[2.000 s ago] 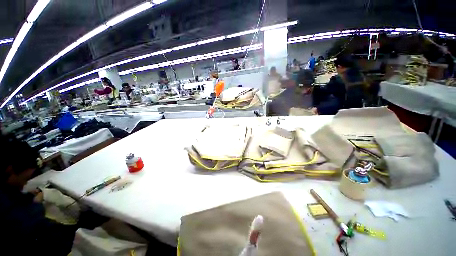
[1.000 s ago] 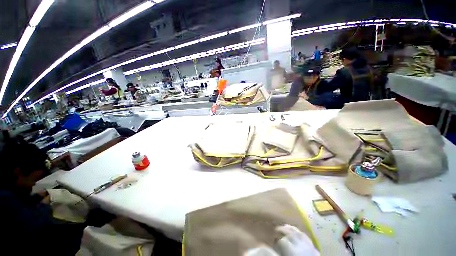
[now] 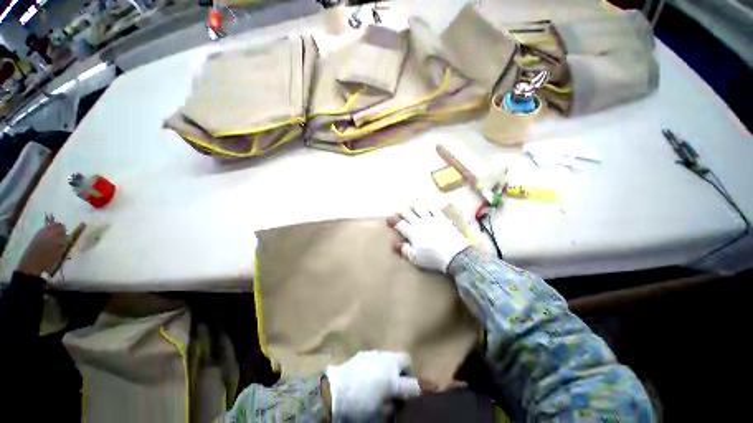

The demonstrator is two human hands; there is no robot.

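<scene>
A taupe bag body (image 3: 347, 285) with yellow edging lies over the table's front edge and hangs towards me. My right hand (image 3: 431, 237), in a white glove with bare fingertips, lies on its upper right corner with fingers apart. My left hand (image 3: 367, 385), also white-gloved, is at the bag's lower end, its fingers pointing right beside a dark opening or piece (image 3: 446, 406). Whether its fingers grip the fabric cannot be told.
Behind lie stacked taupe bags (image 3: 248, 91), a tan pot (image 3: 513, 124), a white cloth (image 3: 561, 155), a wooden-handled tool (image 3: 462, 169), a yellow block (image 3: 447, 178), a yellow tube (image 3: 532, 193), a corded tool (image 3: 681, 149) and a red-and-white bottle (image 3: 93, 190). Another person's hand (image 3: 45, 248) is at far left.
The view has tilted down, showing both my forearms. The bag now shows down to its lower end. My right hand is at its upper right corner, my left hand low on it.
</scene>
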